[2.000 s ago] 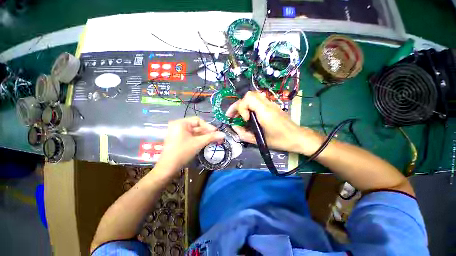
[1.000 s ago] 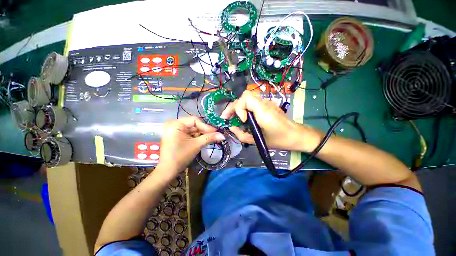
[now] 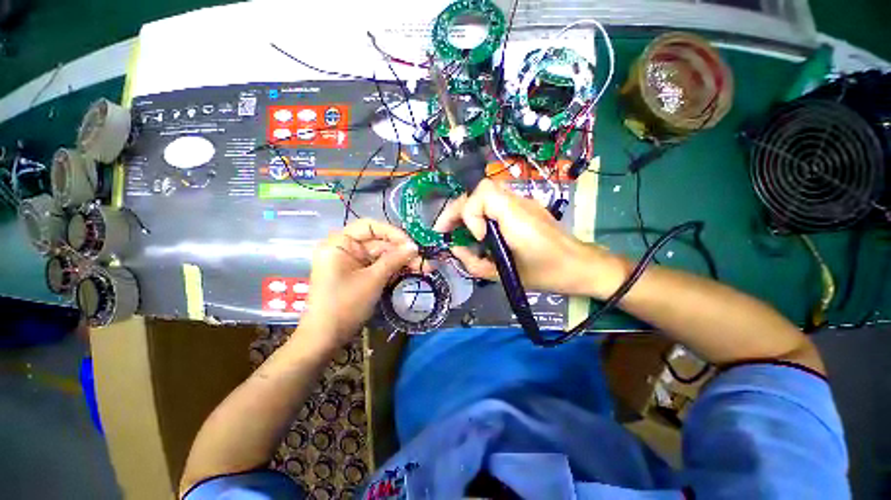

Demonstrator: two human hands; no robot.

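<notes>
My right hand [image 3: 518, 239] holds the black soldering iron [image 3: 510, 283]; its metal tip [image 3: 446, 103] points up and away over the boards. The same hand's fingers touch the near edge of a green ring circuit board [image 3: 423, 207]. My left hand [image 3: 357, 273] pinches thin wires [image 3: 426, 256] at the board's near edge, between the board and a coil unit [image 3: 418, 298]. The coil unit lies at the sheet's near edge with a pale centre and dark wound ring. The exact wire ends are hidden by my fingers.
Several coil units [image 3: 106, 232] are stacked at the left. More ring boards [image 3: 469, 37] with loose leads lie beyond my hands. A tape roll [image 3: 705, 83] and a fume fan [image 3: 816, 164] stand at the right. An open cardboard box [image 3: 147, 410] with rows of units is below the bench edge.
The view has shifted, so the bench things sit slightly higher in the picture than two seconds ago. My left fingertips have moved up slightly from the coil unit towards the board's near edge.
</notes>
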